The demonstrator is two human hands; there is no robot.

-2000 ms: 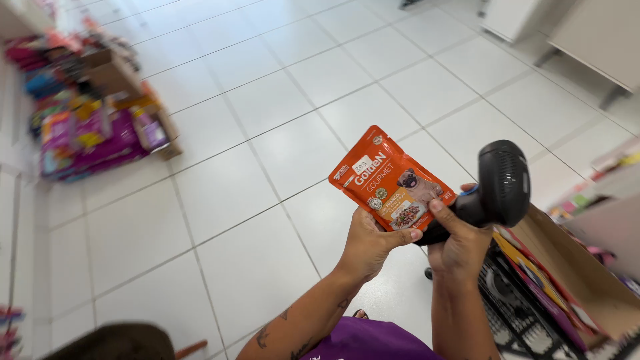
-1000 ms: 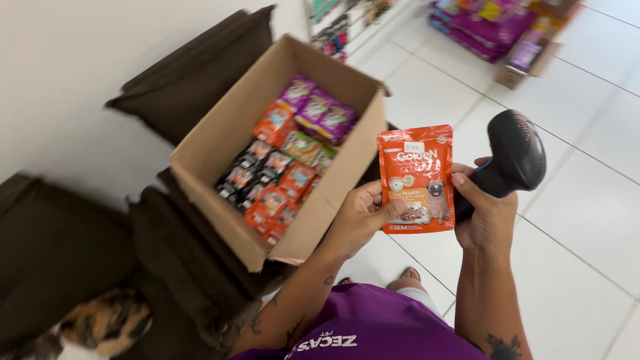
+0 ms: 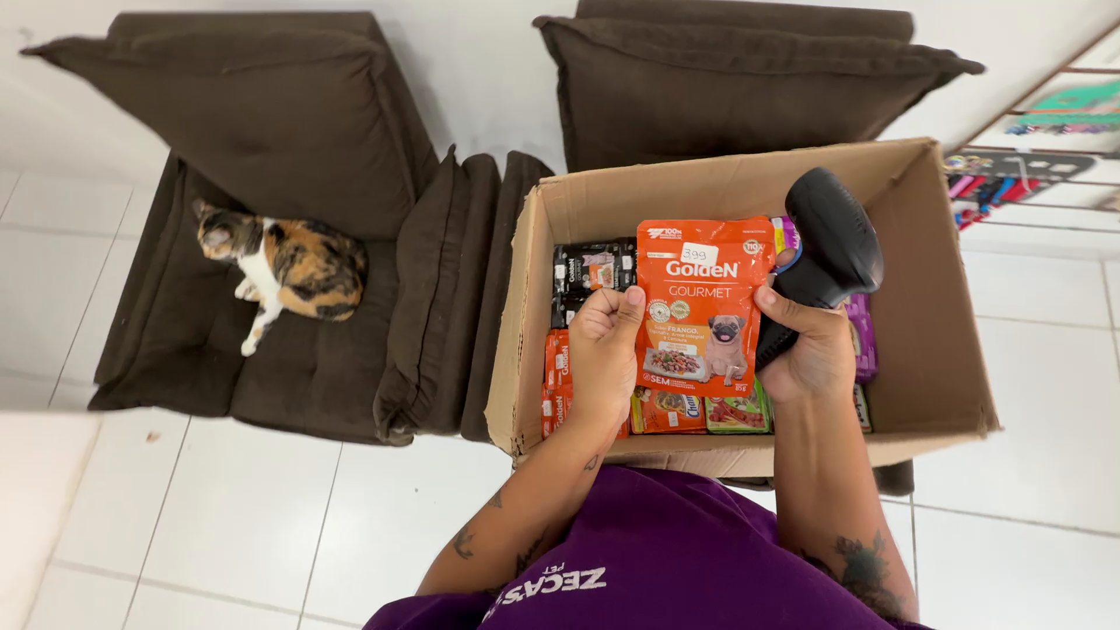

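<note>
An orange Golden Gourmet pet food pouch [image 3: 700, 306], with a small price sticker on its front, is held upright between my two hands. My left hand [image 3: 605, 350] pinches its left edge between thumb and fingers. In my right hand [image 3: 809, 346] is a black handheld barcode scanner [image 3: 827, 241], and the thumb of that hand also presses on the pouch's right edge. Below them stands an open cardboard box [image 3: 927, 289] holding black pouches [image 3: 586, 265], orange pouches [image 3: 557, 372], a green pouch [image 3: 738, 413] and purple pouches [image 3: 862, 337]. The held pouch and my hands hide part of its contents.
The box rests on a dark brown cushioned seat [image 3: 735, 96]. On another such seat [image 3: 254, 96] at the left lies a calico cat [image 3: 293, 262]. A wire rack [image 3: 1050, 210] with colourful hanging items stands at the right. White floor tiles [image 3: 402, 525] surround the seats.
The view has swung from the tiled floor to the box and seats. Both hands still hold the pouch and scanner, which are now over the box; one second ago they were beside it.
</note>
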